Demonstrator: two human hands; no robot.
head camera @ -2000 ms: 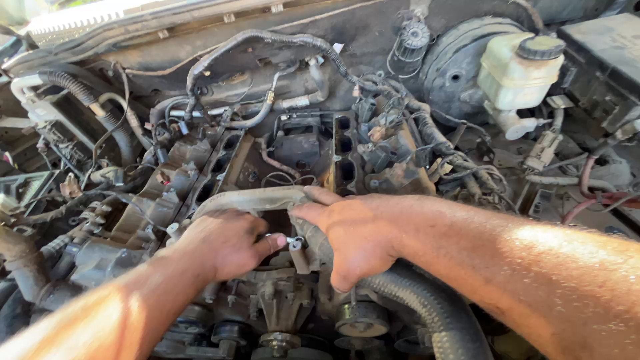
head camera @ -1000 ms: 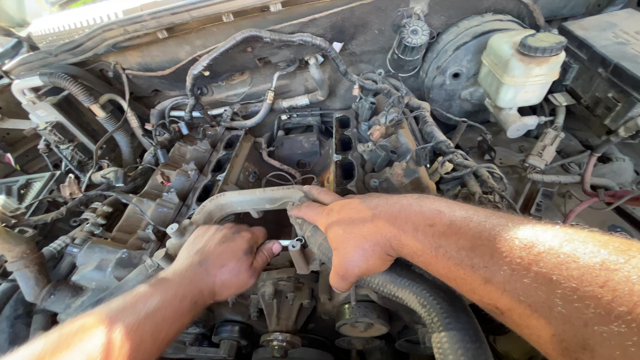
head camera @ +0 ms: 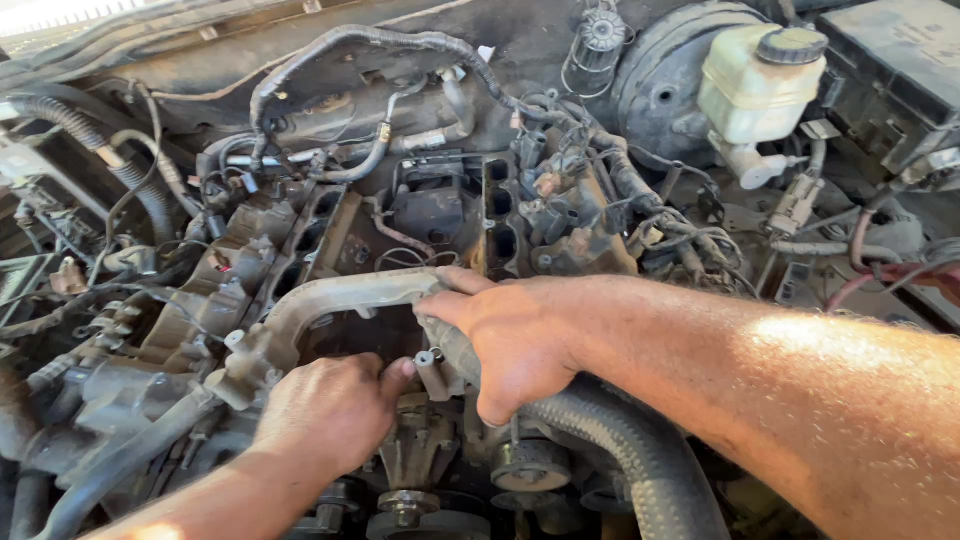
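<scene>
My left hand (head camera: 330,412) is a closed fist beside a metal bolt boss (head camera: 429,369), thumb at its top; a bit of shiny metal shows there in the earlier frames, but what the fist holds is mostly hidden. With fingers over its end, my right hand (head camera: 510,337) grips the joint where a black radiator hose (head camera: 630,435) meets a curved metal coolant pipe (head camera: 352,289). The pipe arches across the front of an opened engine, above a fan hub (head camera: 405,502) and an idler pulley (head camera: 531,465).
Open intake ports (head camera: 501,201) line both engine banks. Behind them runs a wiring harness (head camera: 375,34). At the back right are a brake fluid reservoir (head camera: 757,82), a brake booster (head camera: 652,97) and a black box (head camera: 900,60). Another hose (head camera: 127,450) lies at the left.
The left hand and its thumb have shifted slightly beside the boss, and the shiny metal between thumb and boss is less visible. The right hand has stayed on the hose joint.
</scene>
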